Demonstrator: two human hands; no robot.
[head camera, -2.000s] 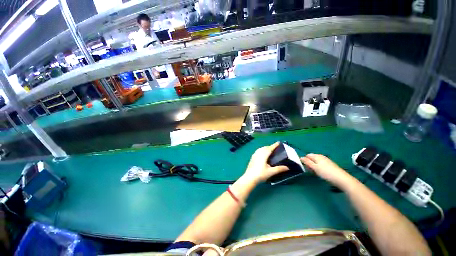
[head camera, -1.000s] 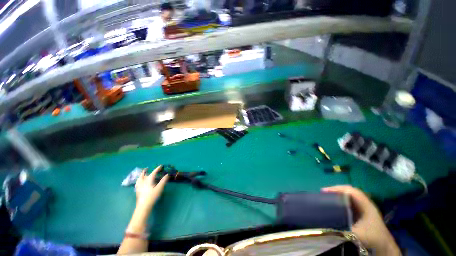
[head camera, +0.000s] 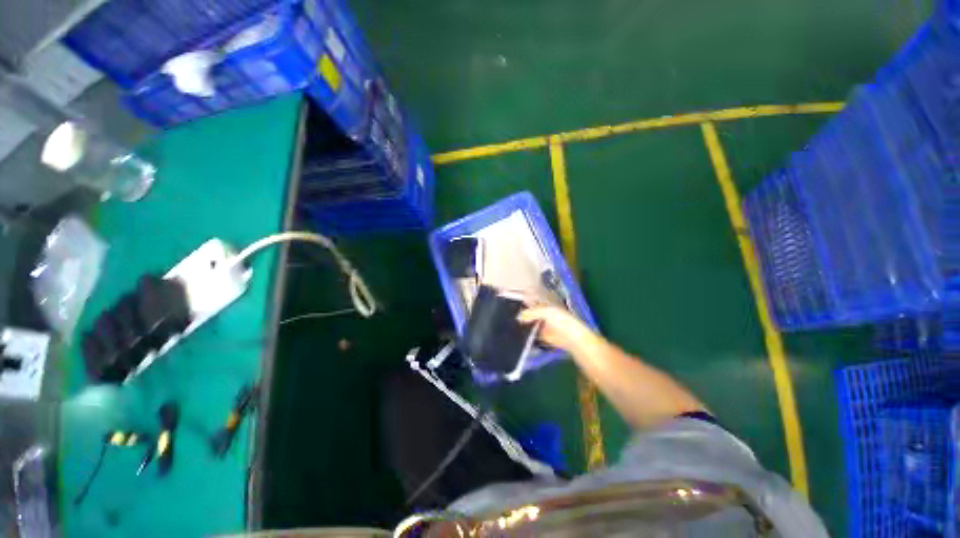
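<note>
My right hand (head camera: 550, 328) grips a black adapter unit (head camera: 497, 330) by its right side, over the near part of a blue plastic bin (head camera: 568, 282) on the floor. A cable (head camera: 455, 454) runs from near the unit down toward my body. Another black unit (head camera: 461, 257) lies in the bin on pale lining (head camera: 514, 244). Whether the held unit touches the bin is not clear. My left hand is not in view.
At left is the green bench with a power strip (head camera: 214, 280) holding black adapters, test leads (head camera: 165, 436), a bottle (head camera: 128, 177) and a plastic bag (head camera: 70, 271). Blue crates (head camera: 363, 158) stand beyond the bench end; stacked blue crates (head camera: 847, 210) stand at right. Yellow lines cross the green floor.
The view has turned right from the bench to the floor. My right hand has carried the unit from the bench edge to over the bin. My left hand has left the picture.
</note>
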